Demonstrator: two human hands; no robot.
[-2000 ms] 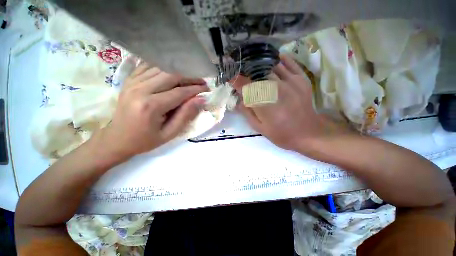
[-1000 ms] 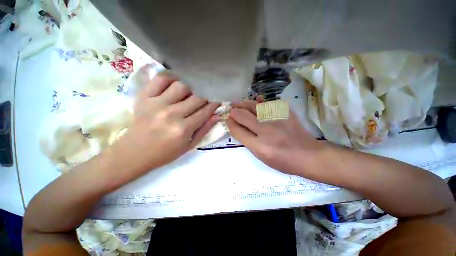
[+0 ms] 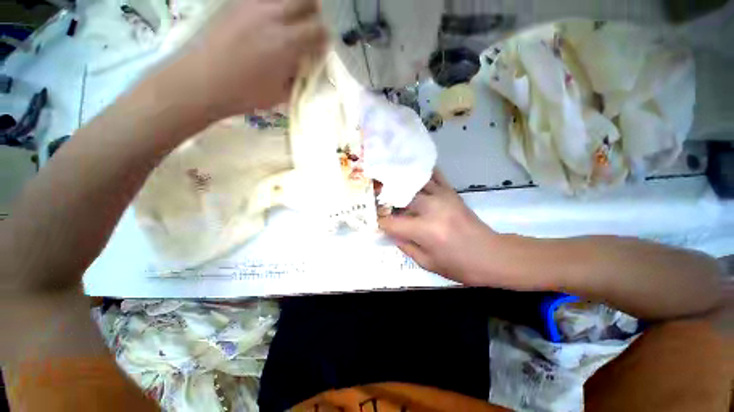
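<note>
The cream flower-printed garment piece (image 3: 318, 153) hangs in front of the machine, partly lifted off the table. My left hand (image 3: 257, 48) is raised at the upper left, blurred, with its fingers closed on the top of the cloth. My right hand (image 3: 439, 229) is low at the centre and pinches the cloth's lower edge near a beaded-looking line (image 3: 350, 213). A pale rounded flap (image 3: 402, 153) of the piece stands up above my right fingers. The cloth is off the needle area; the needle itself cannot be made out.
The cream ribbed tension knob (image 3: 456, 100) sits behind the cloth. A crumpled cream cloth bundle (image 3: 555, 105) lies right of the needle area. The white table (image 3: 322, 278) has ruler markings. Below are printed cloth (image 3: 193, 346) and a blue bin rim (image 3: 552, 315).
My left hand has risen to the upper left, lifting the cloth away from the needle area. My right hand has moved down and slightly right with the edge. The machine head blocks less of the view.
</note>
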